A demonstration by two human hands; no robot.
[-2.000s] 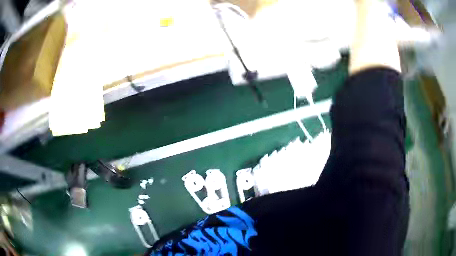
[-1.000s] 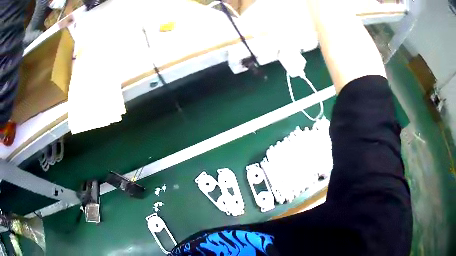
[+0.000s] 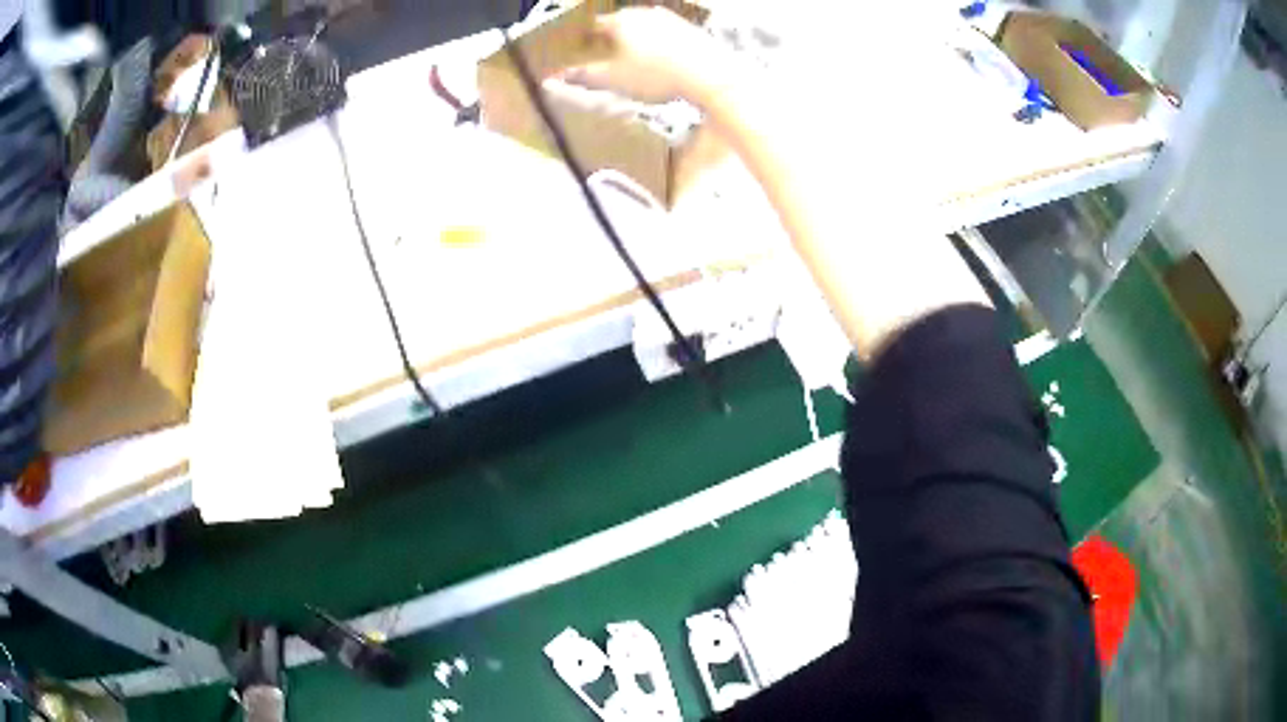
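My right hand (image 3: 642,59) is at an open brown cardboard box (image 3: 642,153) on the white raised table. Its fingers are over the box opening, washed out by glare, so whether they hold anything cannot be told. My left hand is not in view. On the green bench below lie two white loop-shaped housings (image 3: 642,674) close together and another one (image 3: 717,655) beside a tightly packed row of white housings (image 3: 802,592). My dark sleeve hides part of that row. Small white pieces (image 3: 448,674) lie loose to the left.
A round-grilled fan (image 3: 287,82) stands at the back left. Long pale sheets (image 3: 266,437) hang over the table edge beside a carton (image 3: 141,332). Dark cables cross the table. Another carton (image 3: 1066,71) is at the far right, a red object (image 3: 1108,592) below. A person's sleeve shows at left.
The view has tilted up, showing more of the white table. My right hand, cut off by the top edge before, now shows at the brown box, further left.
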